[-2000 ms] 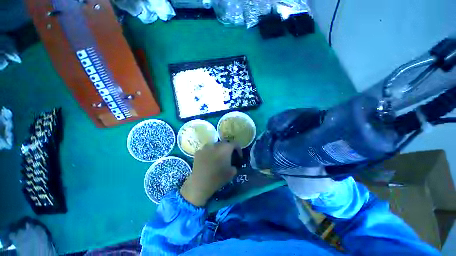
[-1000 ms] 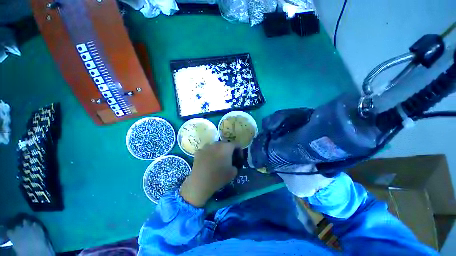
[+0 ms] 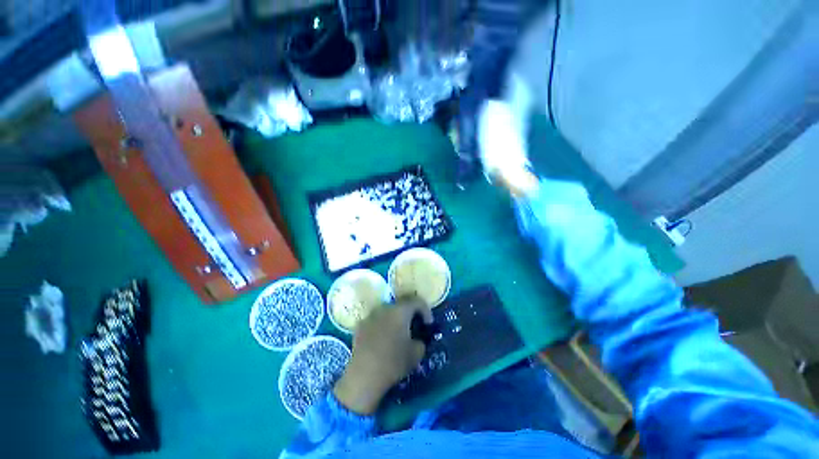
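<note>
The black jig cover plate [image 3: 476, 336] with white handwritten characters lies at the bench's near edge. My left hand [image 3: 377, 354], bare, rests over its left end, fingers bent; something small and black shows at the fingertips, and whether it is held or worn is unclear. My right hand [image 3: 505, 139], in a white glove, is stretched out far over the bench, blurred. It is closed against the dark, blurred power screwdriver [image 3: 489, 54], whose lower end points down right of the parts tray. Two dishes of brass-coloured parts [image 3: 419, 276] touch the area just beyond my left hand.
Two dishes of silver-grey pieces [image 3: 287, 314] stand left of my left hand. The black tray of white parts [image 3: 379, 220] lies behind. An orange-brown slotted fixture [image 3: 215, 206] and a black strip stack [image 3: 117, 376] are left. Plastic bags [image 3: 418, 85] lie behind; a cardboard box [image 3: 763, 314] is right.
My right hand and the screwdriver have moved from over the jig's right side to the far side of the bench, uncovering the plate. The view has tilted up. My left hand stays over the jig.
</note>
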